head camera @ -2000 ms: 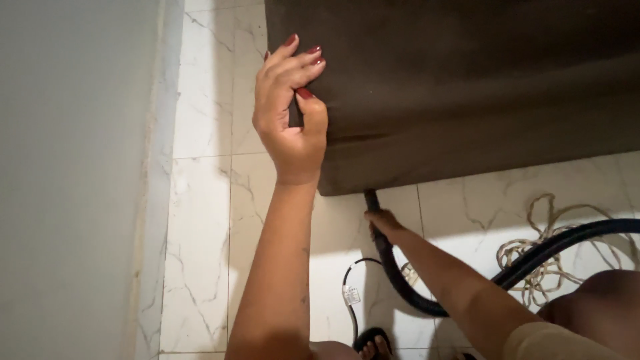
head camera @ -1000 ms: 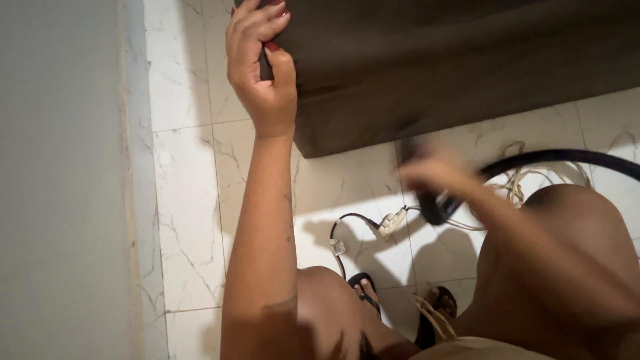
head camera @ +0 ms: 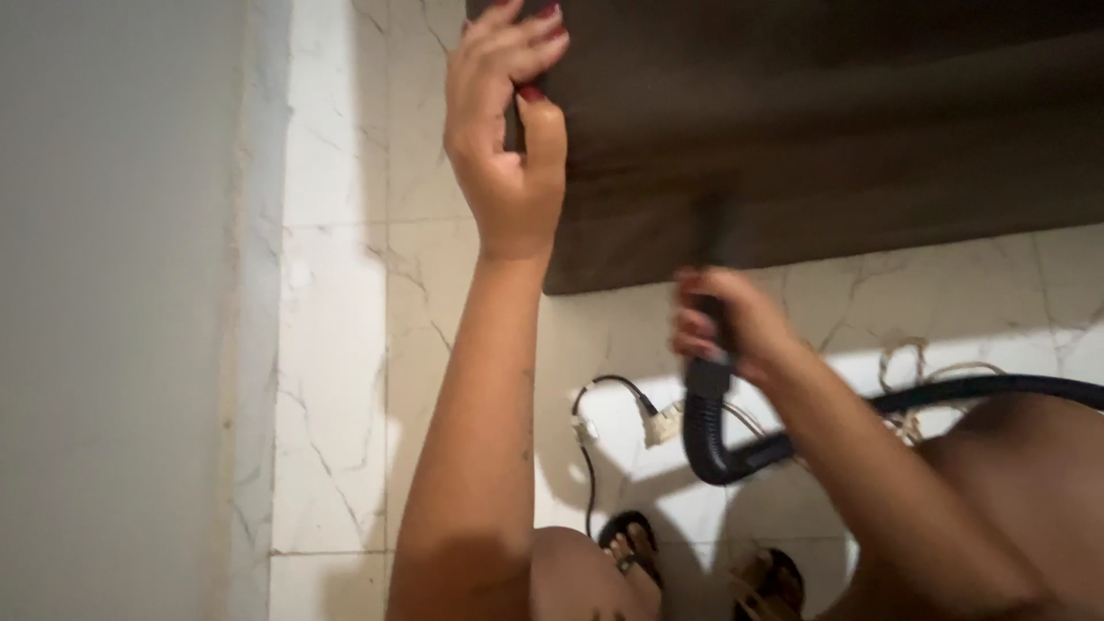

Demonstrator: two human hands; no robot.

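My left hand [head camera: 509, 129] grips the left edge of a large dark brown piece of furniture [head camera: 819, 172], its thumb on the near side and its fingers over the edge. To the right, my right hand [head camera: 724, 319] is closed around the black handle end of a vacuum cleaner hose [head camera: 707, 423]. A blurred dark nozzle points up from that hand and lies over the brown side. The ribbed hose bends below my hand and runs off to the right. Whether the nozzle touches the surface cannot be told.
A grey wall [head camera: 112, 302] stands at the left beside marble-look floor tiles [head camera: 332, 388]. A black cord [head camera: 589, 466] meets a white plug or socket [head camera: 661, 425] on the floor. Coiled pale cable [head camera: 904, 362] lies behind the hose. My feet in black sandals [head camera: 634, 543] are at the bottom.
My right hand with the hose end has moved from beneath the furniture's lower edge, near its corner, to farther right, and the nozzle now overlaps the brown side. My left hand keeps its hold.
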